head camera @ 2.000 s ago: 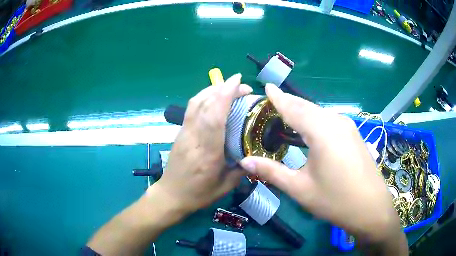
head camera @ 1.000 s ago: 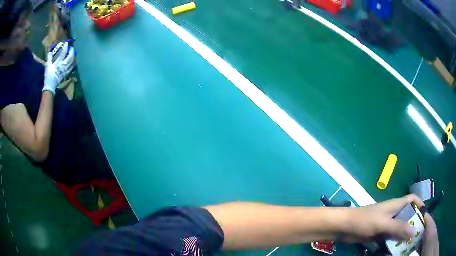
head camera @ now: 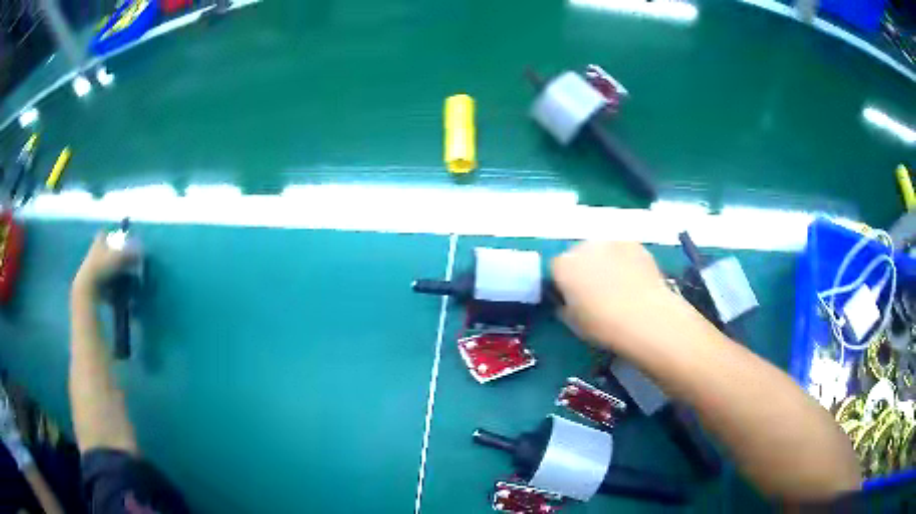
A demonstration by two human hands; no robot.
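My left hand (head camera: 108, 263) is at the far left of the bench, blurred, around a dark microphone body (head camera: 123, 313) that stands out below it. My right hand (head camera: 608, 291) is closed at the handle end of another microphone body (head camera: 507, 276), whose pale drum and thin stem point left. Its fingertips are partly hidden. A red circuit board (head camera: 497, 354) lies just below that drum. More half-assembled units lie nearby: one in front (head camera: 570, 459), one to the right (head camera: 728, 288) and one partly under my right forearm (head camera: 640, 387).
A yellow tube (head camera: 460, 134) and another unit (head camera: 570, 106) lie on the green surface beyond the pale rail (head camera: 352, 209). A blue bin (head camera: 816, 301) of rings (head camera: 879, 427), with a white looped cable (head camera: 862, 309), stands at right. A red bin (head camera: 8, 256) is at the left edge.
The view has swung back from the left side, where another person sat. My hands, together on one unit before, are now far apart, each at a different unit.
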